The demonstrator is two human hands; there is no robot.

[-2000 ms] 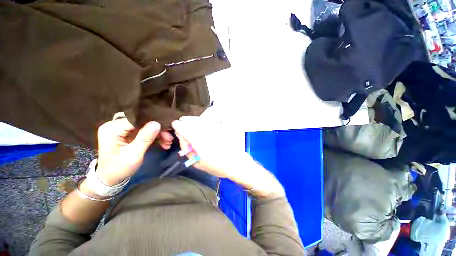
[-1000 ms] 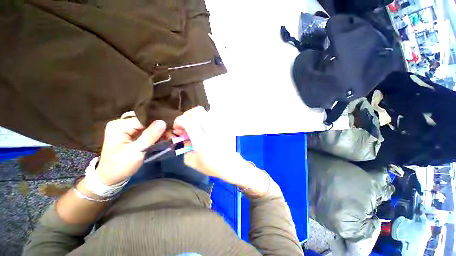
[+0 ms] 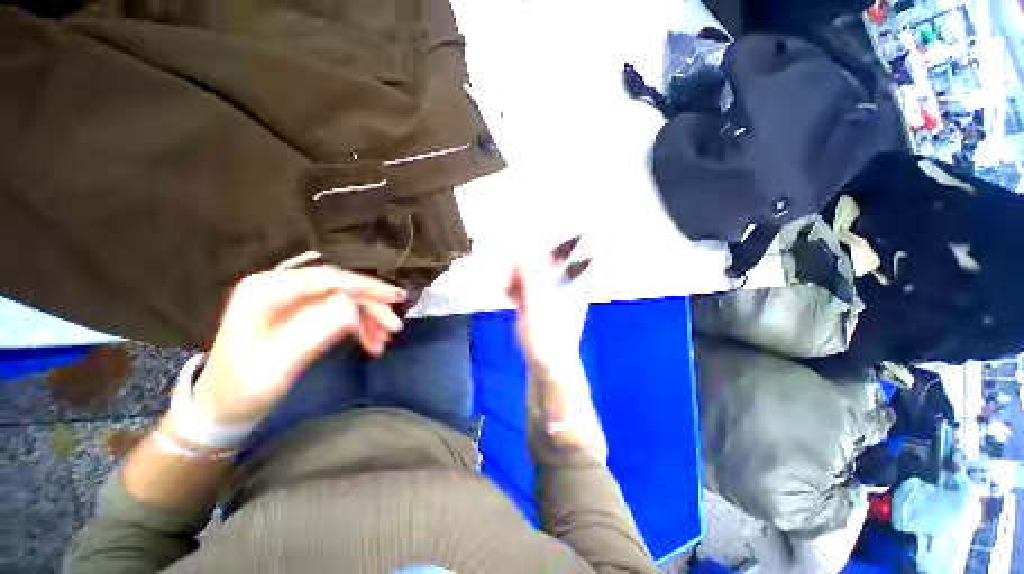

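Brown trousers (image 3: pixel 168 191) lie over the table at the left, with two pale cord or thread lines and a small dark button (image 3: pixel 485 144) near their edge. My left hand (image 3: pixel 281 331) is at the near edge of the brown cloth, fingers curled and overlapping a fold; whether they pinch it is unclear. My right hand (image 3: pixel 547 320) is over the table edge, right of the cloth and apart from it. It holds thread snips (image 3: pixel 573 260), whose dark blades point up and away; the grip is mostly hidden and the hand is blurred.
The white table (image 3: pixel 561 135) bears a dark cap or small bag (image 3: pixel 769 140) with a strap and a clear plastic bag (image 3: pixel 694 65). A blue bin (image 3: pixel 640 415) stands below the table edge. Grey-green stuffed cloth (image 3: pixel 775 426) and black garments (image 3: pixel 943 269) are at the right.
My right hand has moved right, away from the cloth, with the snips now pointing up. My left fingers have shifted and look looser. The cloth fold between the hands has dropped.
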